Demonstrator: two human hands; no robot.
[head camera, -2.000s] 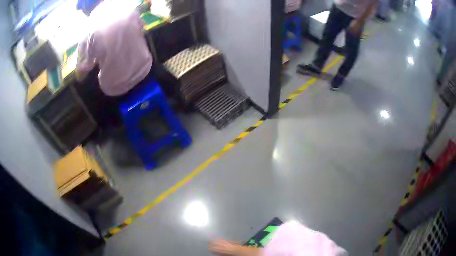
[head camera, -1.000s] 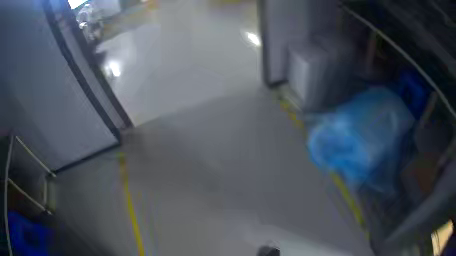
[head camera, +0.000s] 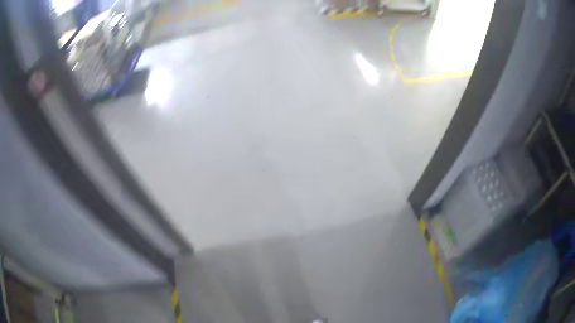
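Note:
Neither of my hands is in view. A glossy grey floor (head camera: 277, 164) fills the middle of the view, with a darker strip of floor at the bottom. A doorway opening lies in front of me, between a left door frame (head camera: 120, 183) and a dark right door frame (head camera: 470, 117). A small pale spot shows at the bottom edge; I cannot tell what it is.
A light blue plastic bag (head camera: 514, 290) lies at the lower right, beside a grey box (head camera: 476, 208) with a dotted side. Yellow-black tape (head camera: 435, 258) runs along the floor there. Stacked goods on a blue base (head camera: 104, 63) stand beyond the doorway at upper left.
The view has left the bench with the seated person and moved up to the doorway. The blue bag and grey box have shifted lower and to the right in the picture.

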